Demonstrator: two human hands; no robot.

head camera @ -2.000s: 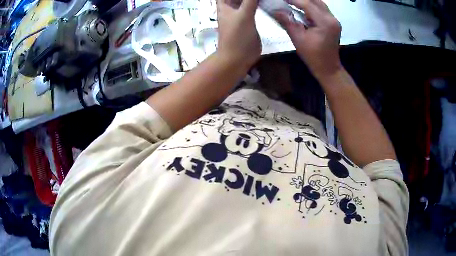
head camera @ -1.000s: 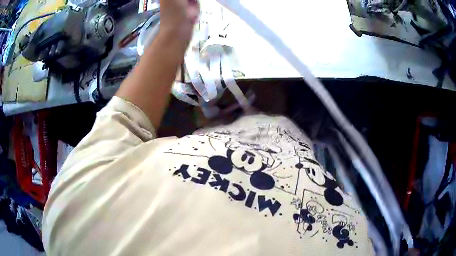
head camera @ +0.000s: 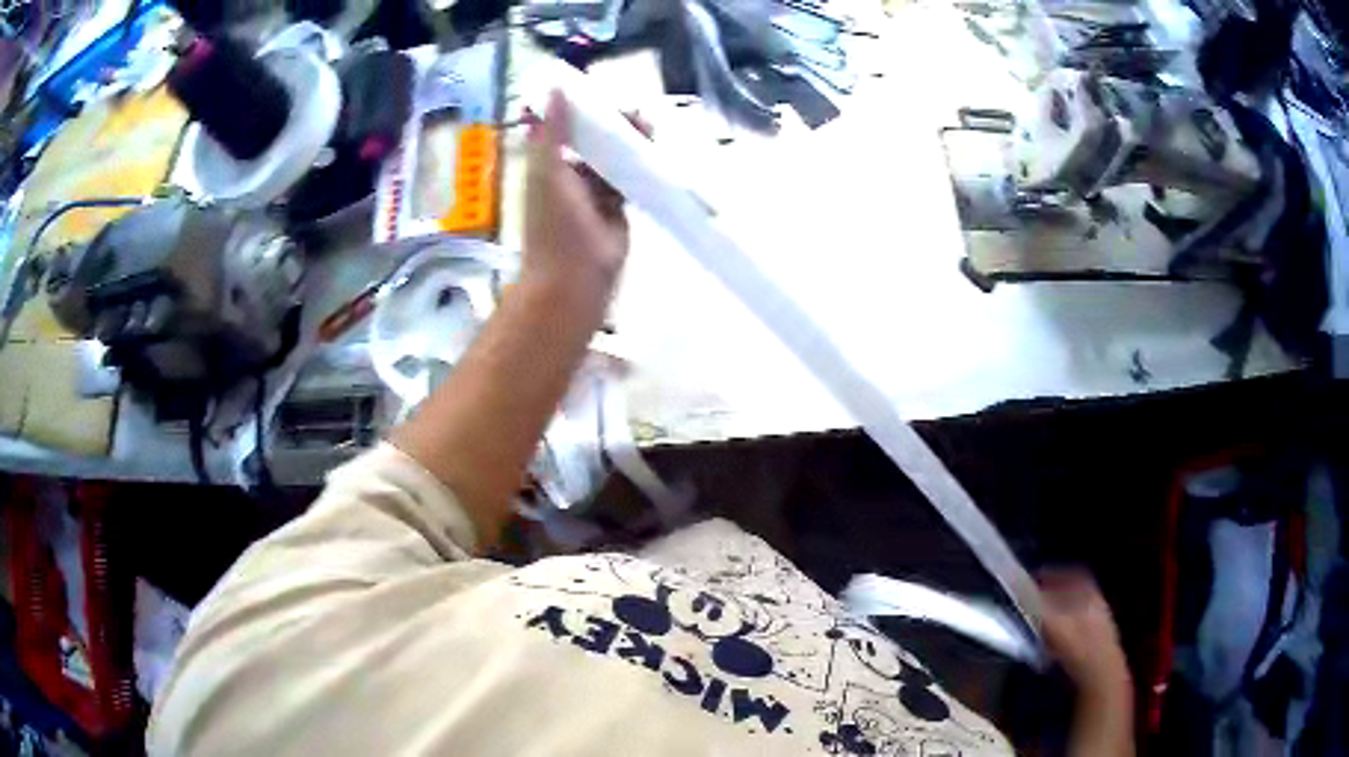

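A long flat white elastic band point(head camera: 829, 362) is stretched diagonally from upper left to lower right. My left hand point(head camera: 580, 192) holds its upper end over the white table. My right hand point(head camera: 1077, 629) is blurred, low at the right in front of the table edge, and holds the band's lower part. A further white length loops from the right hand back toward my shirt. More loose white loops point(head camera: 592, 444) hang at the table edge behind and below my left forearm.
The white table point(head camera: 769, 266) carries a grey motor-like lump point(head camera: 178, 296), a black thread cone point(head camera: 230, 96), a white disc-like roll point(head camera: 429, 318) and an orange-and-white item point(head camera: 471, 178) at left. Machine parts point(head camera: 1124, 141) and dark fabric lie at right. Red-framed containers point(head camera: 67, 606) stand below.
The view has tilted up, showing more of the table. The hands, close together two seconds ago, are now far apart, with the band drawn out between them.
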